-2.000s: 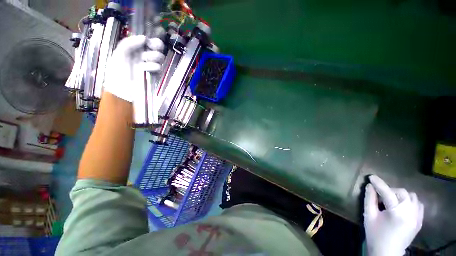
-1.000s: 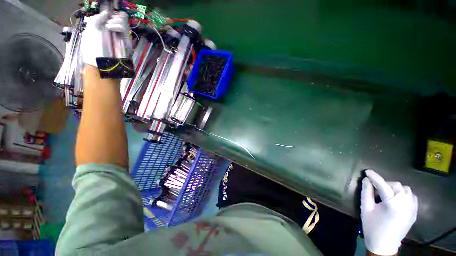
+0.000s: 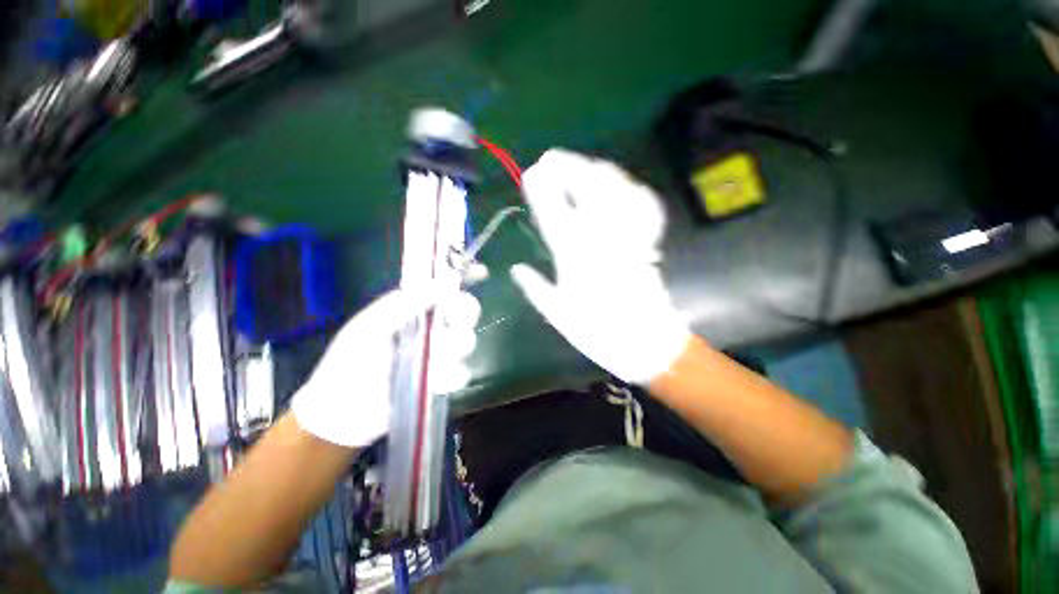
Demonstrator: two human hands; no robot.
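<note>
A silver motor unit (image 3: 432, 232) with a black end bracket and a round white end cap is held up over the bench's front edge, cap end away from me. My gloved left hand (image 3: 389, 354) is closed around its bar. Red lead wires (image 3: 502, 160) run from the cap end to my right hand, and a pale wire curves from the bar's side towards it. My gloved right hand (image 3: 598, 261) is beside the unit, thumb apart from the fingers. It is blurred, so whether it grips the wires cannot be told.
Stacked silver units (image 3: 116, 371) lie at left beside a blue parts bin (image 3: 281, 284). A black stand with a yellow sponge (image 3: 728, 186) is right of centre. A green basket (image 3: 1022, 383) is at lower right. More blurred units lie at upper left.
My view has swung right. My left hand has brought a unit from the stack to in front of me. My right hand has left the bench edge and come beside the unit's wires.
</note>
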